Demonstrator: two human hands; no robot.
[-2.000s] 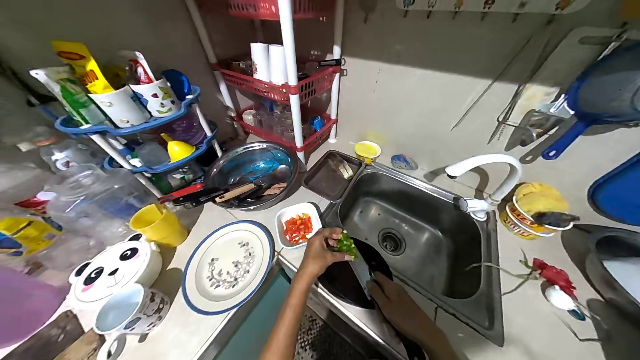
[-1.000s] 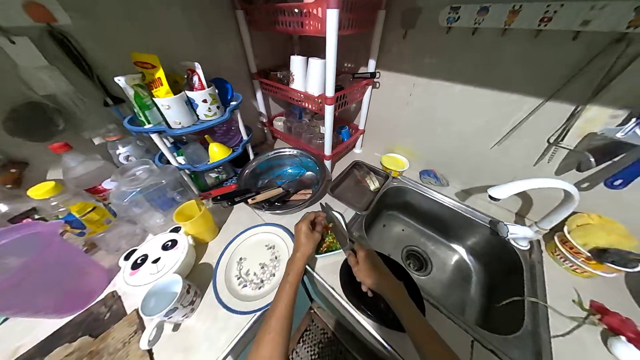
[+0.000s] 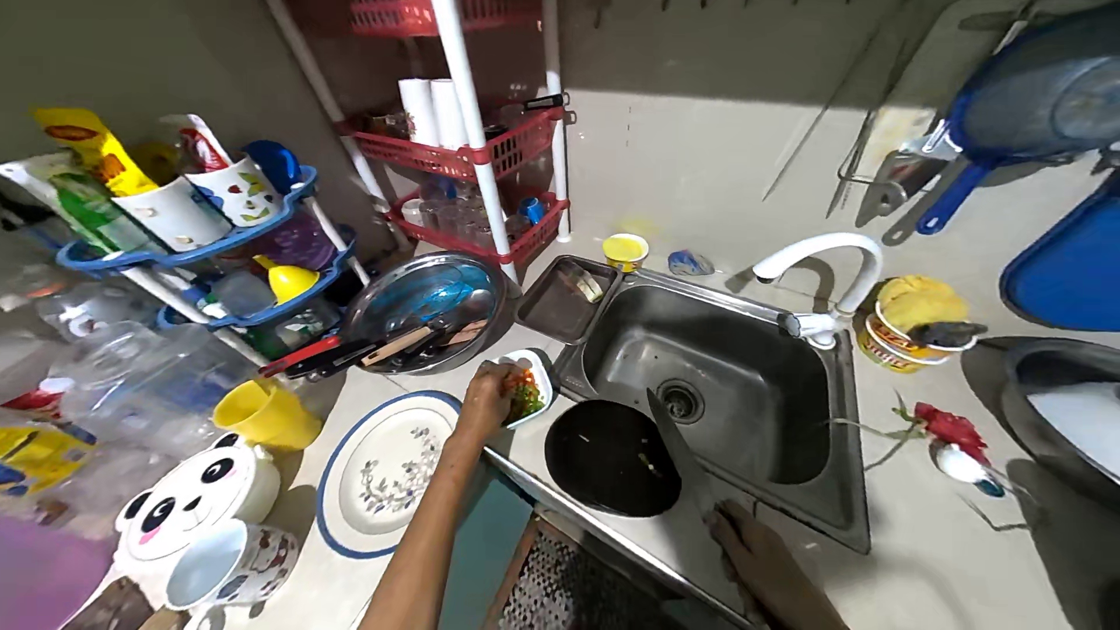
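Observation:
My left hand point(image 3: 492, 398) reaches into a small white dish point(image 3: 544, 378) of chopped red and green vegetables point(image 3: 526, 395); whether its fingers hold any is hidden. My right hand point(image 3: 744, 542) grips a kitchen knife point(image 3: 678, 442), its blade pointing up and left over the right edge of a round black board point(image 3: 604, 459). A few small scraps lie on the board. A white plate with a blue rim and floral print point(image 3: 385, 472) sits left of the dish, beside my left forearm.
A steel sink point(image 3: 717, 376) with a white faucet point(image 3: 831, 271) lies behind the board. A metal bowl of utensils point(image 3: 424, 311) and a brown tray point(image 3: 560, 306) stand behind the dish. Left are a yellow cup point(image 3: 267, 416), a panda-faced container point(image 3: 197, 499) and a mug point(image 3: 232, 564).
Green pieces that my left hand held over the board two seconds ago now lie in the dish. My right hand and the knife have moved away from the dish, toward the right.

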